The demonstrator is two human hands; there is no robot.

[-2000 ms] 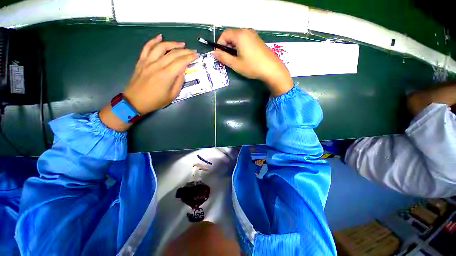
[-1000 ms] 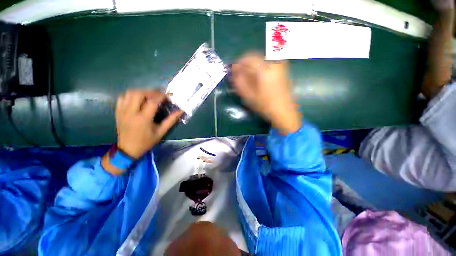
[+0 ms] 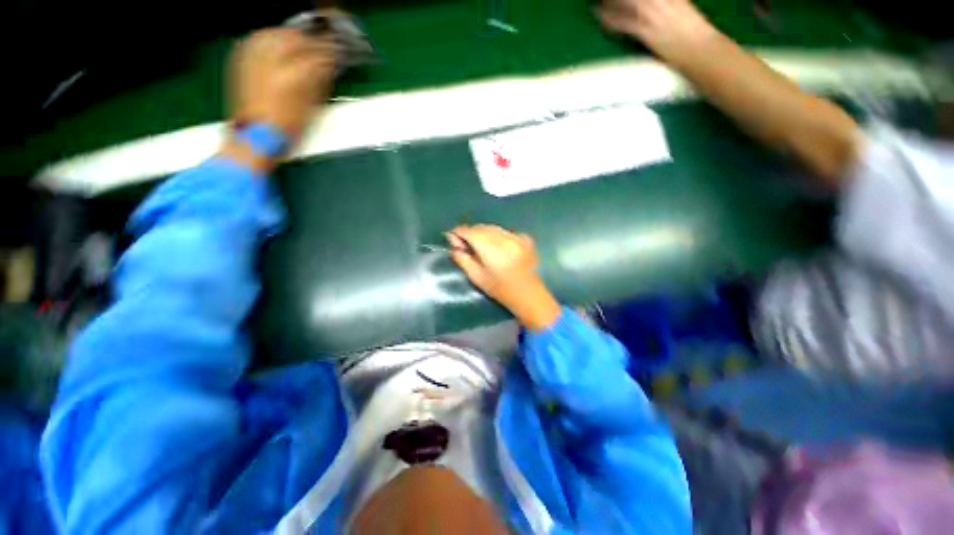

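My left hand (image 3: 280,86) is stretched out over the green belt beyond the white rail, at the upper left. Its fingers are on a blurred silvery and dark phone (image 3: 337,38). My right hand (image 3: 502,266) is over the dark green bench near its middle, fingers curled around a thin dark tool, likely tweezers (image 3: 460,247), mostly hidden and blurred. The white card (image 3: 586,148) lies on the bench beyond my right hand, with red specks at its left end.
The white rail (image 3: 418,117) runs between the bench (image 3: 366,230) and the green belt (image 3: 460,52). Another person's arm (image 3: 769,110) reaches over the rail from the right. A dark blurred object stands at the far left.
My left hand has moved from the bench to the belt beyond the rail. The phone no longer lies on the bench. My right hand has moved lower. The other person's arm now reaches over the rail.
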